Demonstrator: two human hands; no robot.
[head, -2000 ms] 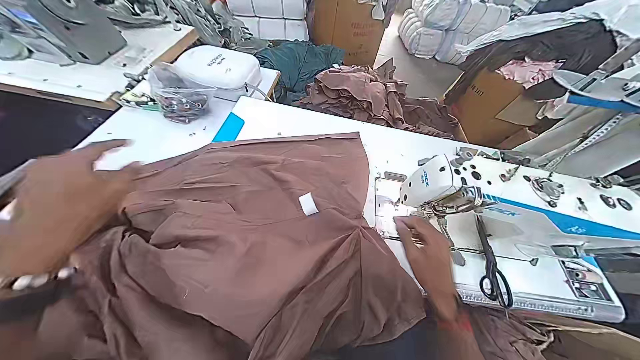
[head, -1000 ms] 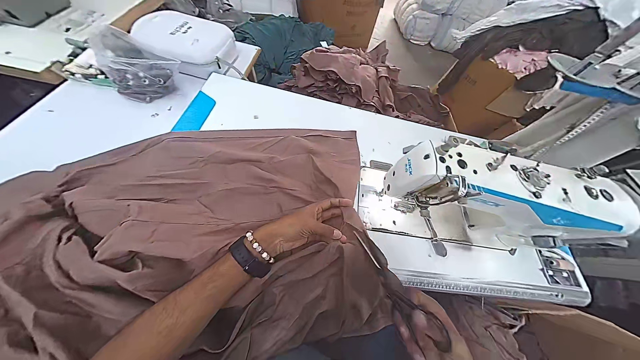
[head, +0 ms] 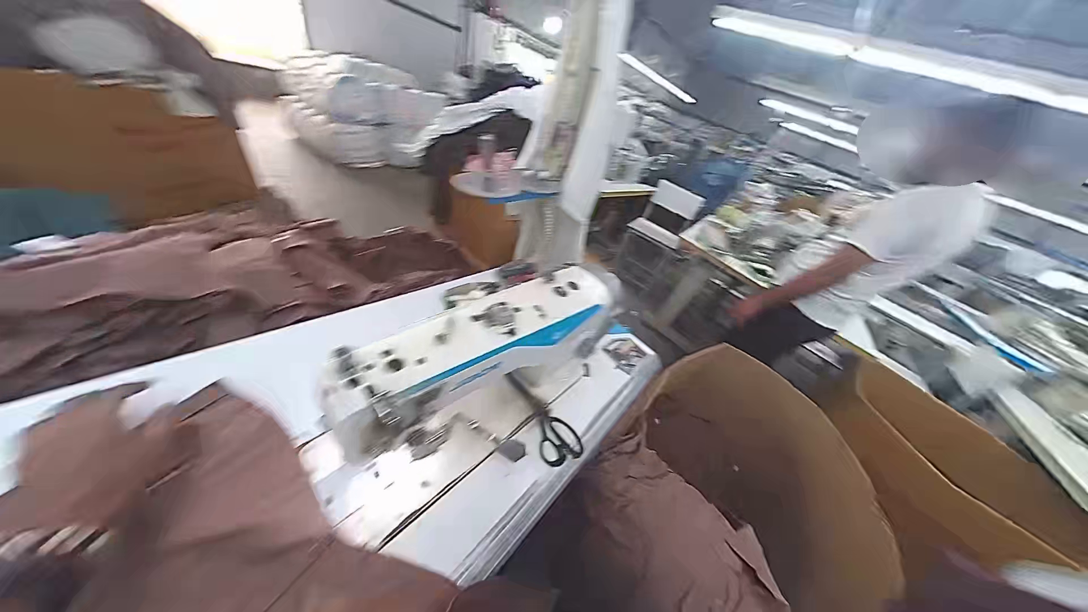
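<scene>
My left hand [head: 93,459], blurred and with a beaded bracelet at its wrist, is at the left over the brown fabric [head: 246,493]. Whether its fingers grip the cloth is unclear. My right hand cannot be made out. The fabric lies on the white table, its edge just left of the needle area of a white and blue sewing machine [head: 476,340]. Black-handled scissors [head: 559,440] rest on the table by the machine, blades pointing under its arm.
Brown cloth [head: 170,272] is heaped beyond the table's far edge. To the right, an open cardboard box [head: 773,459] stands beside more brown cloth [head: 654,527]. Another person [head: 901,238] stands farther back near other worktables. White bundles [head: 348,110] lie on the floor behind.
The view has swung far to the right. The scissors, in my right hand one second ago, now lie by the machine. My left hand has moved away from the fabric edge near the needle.
</scene>
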